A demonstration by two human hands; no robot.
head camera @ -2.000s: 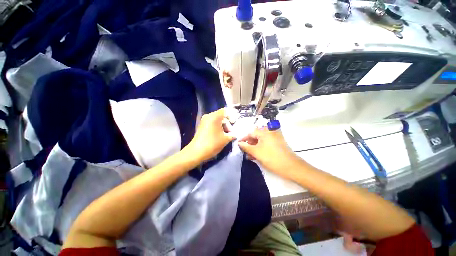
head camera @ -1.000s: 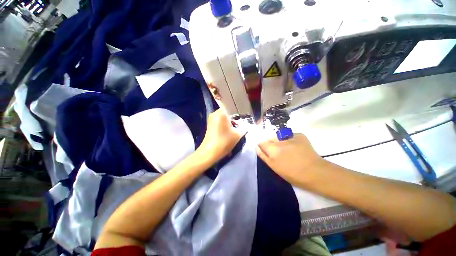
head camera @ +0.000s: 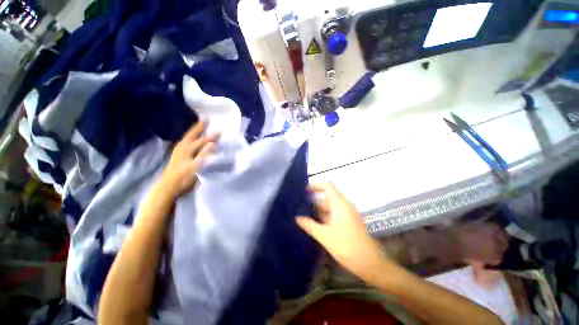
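Observation:
A navy garment with a pale grey-blue wrong side (head camera: pixel 222 216) hangs from the sewing machine table over my lap. Its upper corner lies near the presser foot (head camera: pixel 301 114) of the white sewing machine (head camera: pixel 406 89). My left hand (head camera: pixel 189 155) lies on the pale cloth left of the needle, fingers spread and slightly blurred; whether it grips cloth is unclear. My right hand (head camera: pixel 327 212) is at the table's front edge, thumb and fingers on the navy edge of the garment, pinching it.
Blue-handled thread snips (head camera: pixel 479 145) lie on the table at the right. A ruler scale (head camera: pixel 412 216) runs along the table's front edge. A large navy-and-pale garment bundle (head camera: pixel 82 133) lies at the left. Another person in a white top (head camera: pixel 485 289) shows at the lower right.
Both hands have left the needle area. My left hand moved left onto the cloth, and my right hand moved down to the table's front edge. The cloth has shifted and the view has turned.

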